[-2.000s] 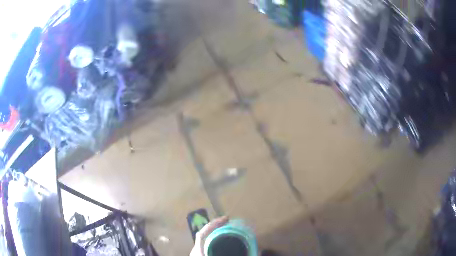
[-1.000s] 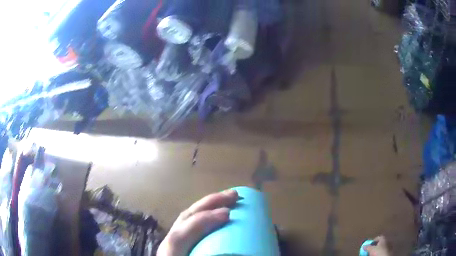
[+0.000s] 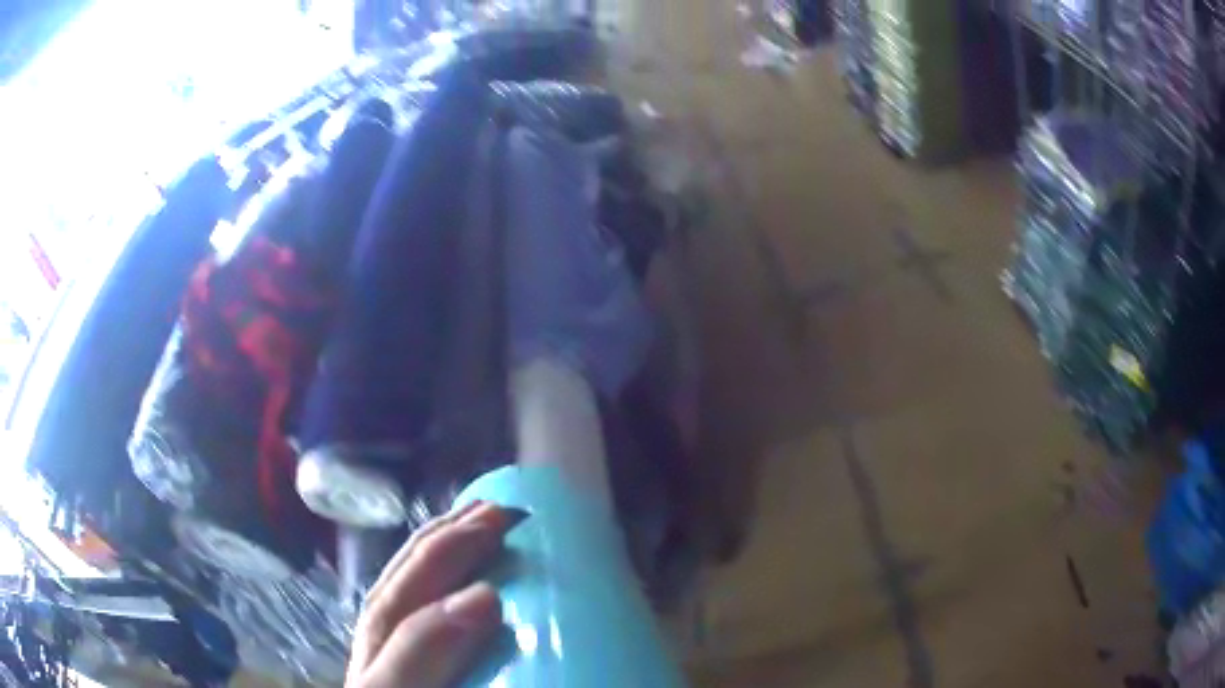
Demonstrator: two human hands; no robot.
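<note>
A turquoise cylinder (image 3: pixel 578 591), which looks like a tumbler or flask, is at the bottom centre, cut off by the lower edge. My left hand (image 3: pixel 437 605) is wrapped around its left side, with fingers on the front surface; the wrist is out of the picture. The top of the cylinder points away from me and its opening cannot be seen. My right hand is not in view. The picture is blurred by motion.
Wrapped fabric rolls, dark blue (image 3: pixel 403 269) and one with a white core end (image 3: pixel 352 487), lie at the left. Tan floor (image 3: pixel 806 470) with dark marks runs up the middle. Green wrapped bundles (image 3: pixel 1102 296) and a blue bag (image 3: pixel 1196 524) stand at the right.
The view has moved forward over the fabric rolls. The cylinder has shifted left in the picture, still held. My right hand, with a small turquoise cap, has left the picture.
</note>
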